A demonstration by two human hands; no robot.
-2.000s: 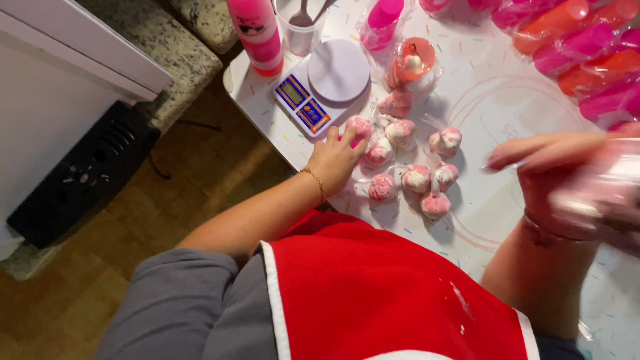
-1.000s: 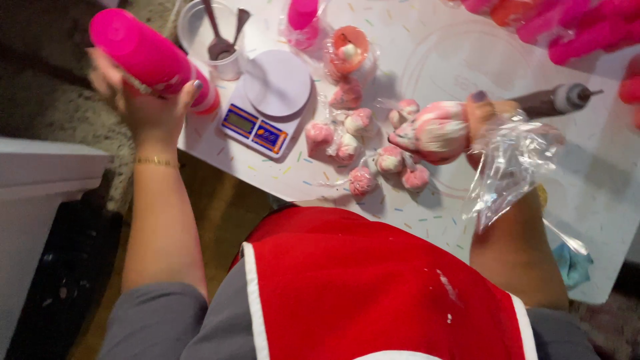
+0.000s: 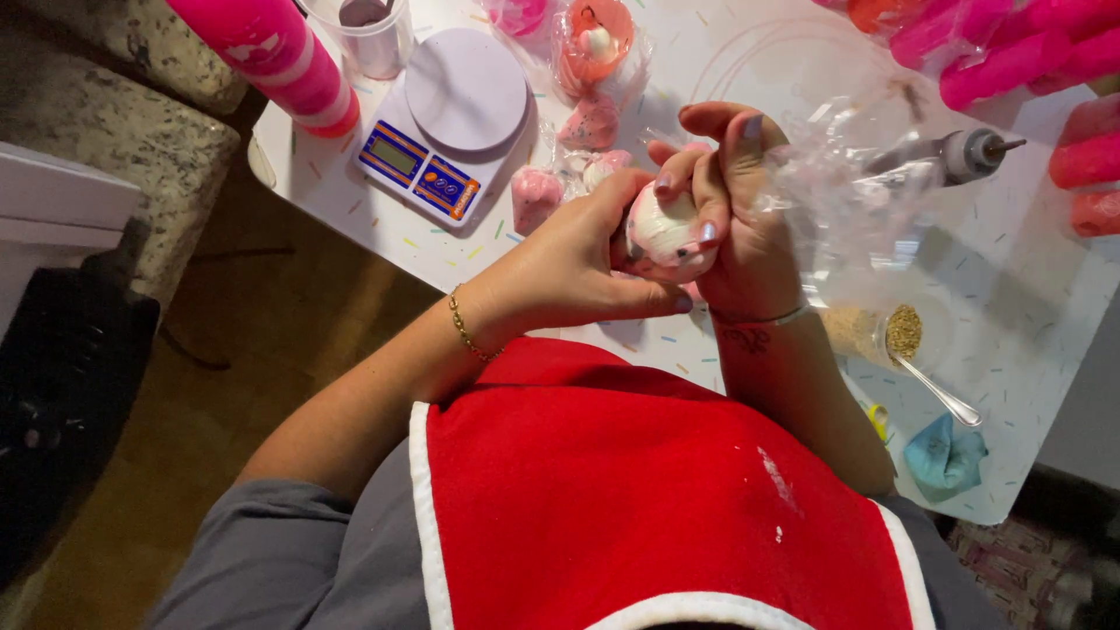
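A pink and white ball wrapped in clear plastic [image 3: 663,229] is held between both my hands, over the table. My left hand [image 3: 582,254] cups it from the left, thumb below. My right hand [image 3: 739,206] lies against its right side, fingers over its top. Loose clear plastic [image 3: 853,197] spreads to the right of my right hand. Smaller wrapped pink and white pieces, one of them a pink bundle [image 3: 535,197], lie behind and beside my left hand, partly hidden. A wrapped orange cup [image 3: 598,39] stands beyond them.
A digital kitchen scale [image 3: 466,89] and a stack of pink cups [image 3: 289,70] stand at left, near a plastic cup with utensils [image 3: 376,39]. At right are a grey-tipped bottle [image 3: 971,157], a jar of brown granules [image 3: 904,332] with a spoon [image 3: 941,391], a blue cloth [image 3: 945,455] and pink cups [image 3: 1006,61].
My left hand has let go of the pink cup stack and moved right to the wrapped ball. The ball, in my right hand a second ago, is now between both hands.
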